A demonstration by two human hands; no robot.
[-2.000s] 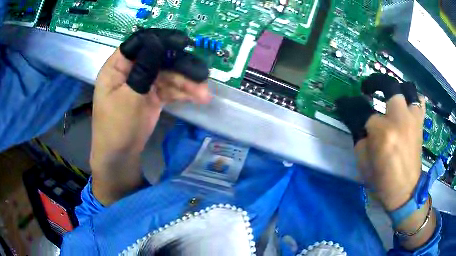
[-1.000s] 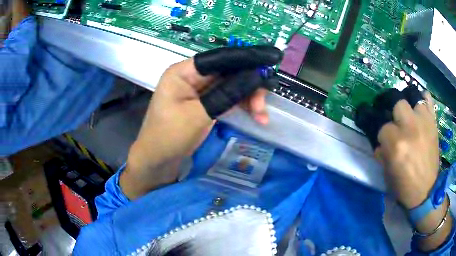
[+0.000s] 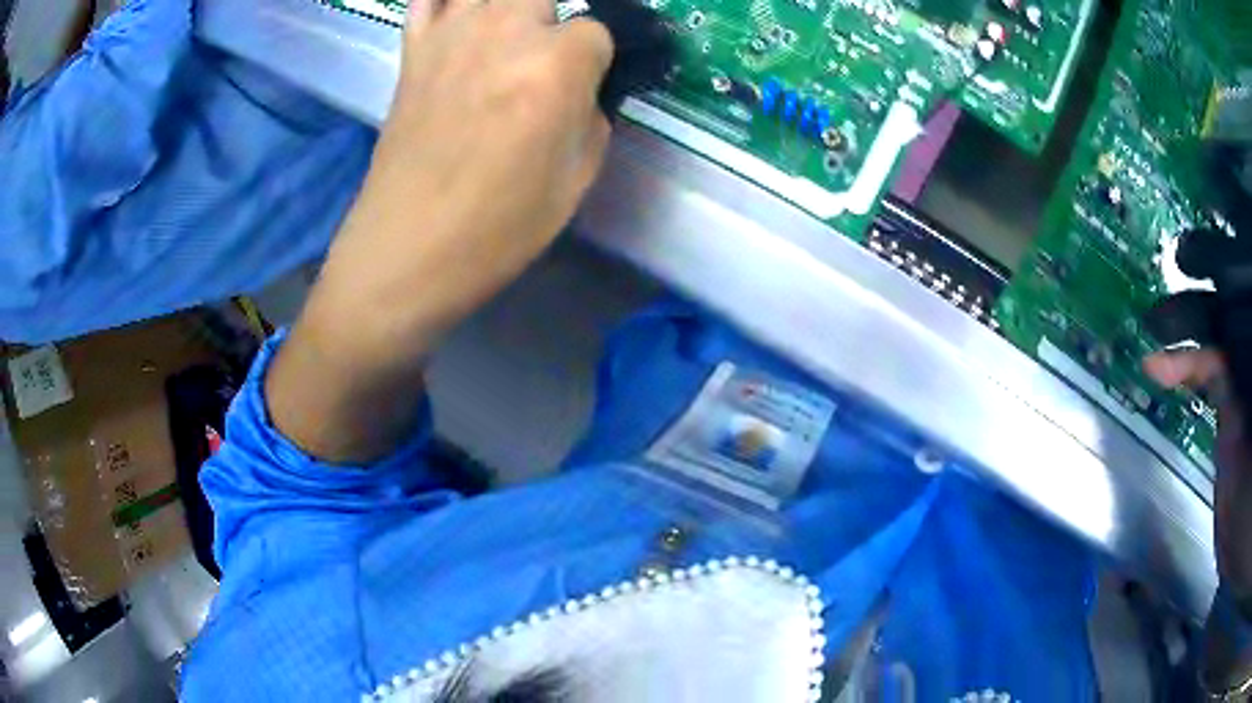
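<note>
A green circuit board (image 3: 742, 55) lies behind the metal rail, with a row of small blue components (image 3: 794, 107) near its front edge. My left hand (image 3: 501, 117) reaches over this board at the top, back of the hand up. Its black-covered fingers are partly hidden and cut off by the top edge; I cannot see what they hold. My right hand (image 3: 1208, 309) is at the right edge, dark and cut off, over a second green board (image 3: 1098, 247). A white patch shows between its fingers; I cannot tell what it is.
The silver metal rail (image 3: 824, 289) runs diagonally in front of the boards. A purple piece (image 3: 927, 154) and a dark row of pins (image 3: 936, 261) lie in the gap between boards. Another person's blue sleeve (image 3: 151, 192) is at the left. A brown carton (image 3: 110, 426) is below left.
My left hand has moved from the pin row, up and left over the left board. My right hand has shifted to the right edge and turned. The view has shifted, too.
</note>
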